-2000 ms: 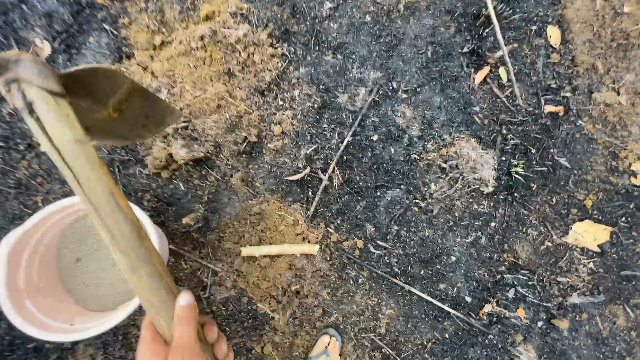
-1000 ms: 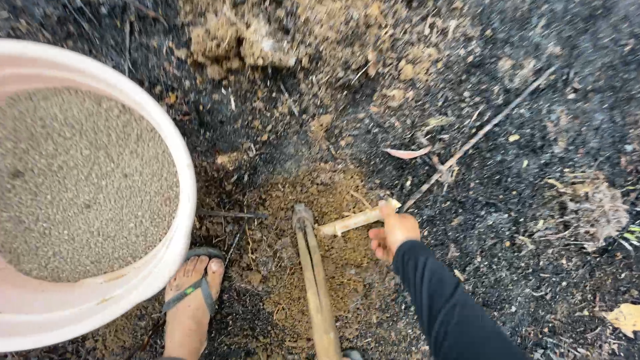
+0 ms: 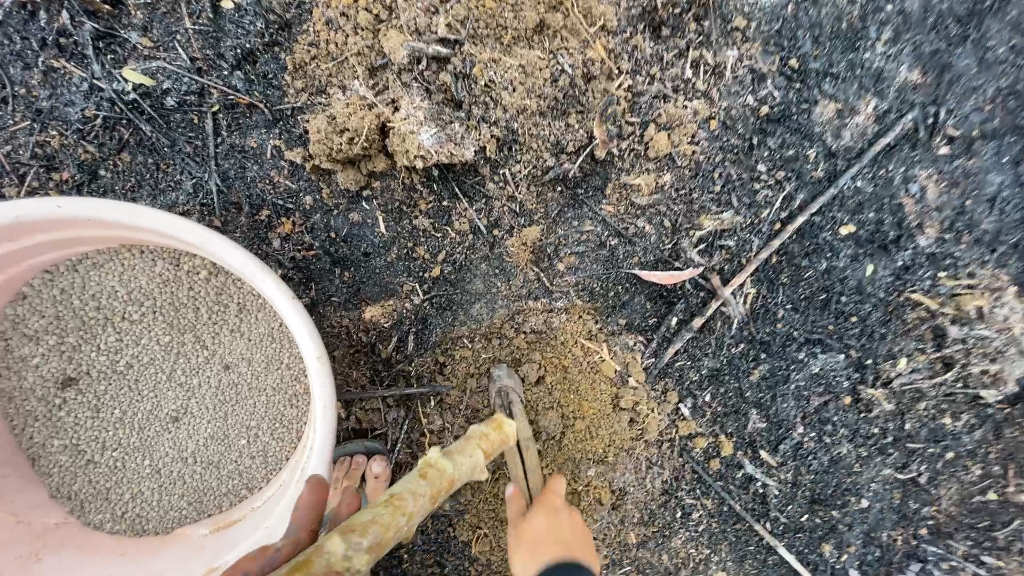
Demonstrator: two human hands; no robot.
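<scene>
At the bottom left, my left hand [image 3: 292, 532] is closed around a pale, knobbly piece of woody stem [image 3: 408, 496], which slants up to the right and covers part of the hand. Its fingers are close to the rim of a pink plastic bucket [image 3: 322, 384] full of small grey-brown granules [image 3: 152, 384]. My right hand [image 3: 550, 524], at a black cuff, grips the split wooden handle of a hoe [image 3: 524, 452]. The hoe's upper end stands over loose brown soil [image 3: 592, 392]; its blade is not visible. The stem's tip overlaps the handle in view.
A foot in a sandal [image 3: 360, 472] is beside the bucket. Clods of brown earth [image 3: 352, 140] lie at the top. A long thin stick [image 3: 788, 236] crosses the blackened ground at right, near a reddish dry leaf [image 3: 668, 277]. Another dark twig [image 3: 396, 392] lies by the bucket.
The stem lay on the soil two seconds ago and was at my right hand's fingers one second ago; now it is up in my left hand. My right hand has moved onto the hoe handle.
</scene>
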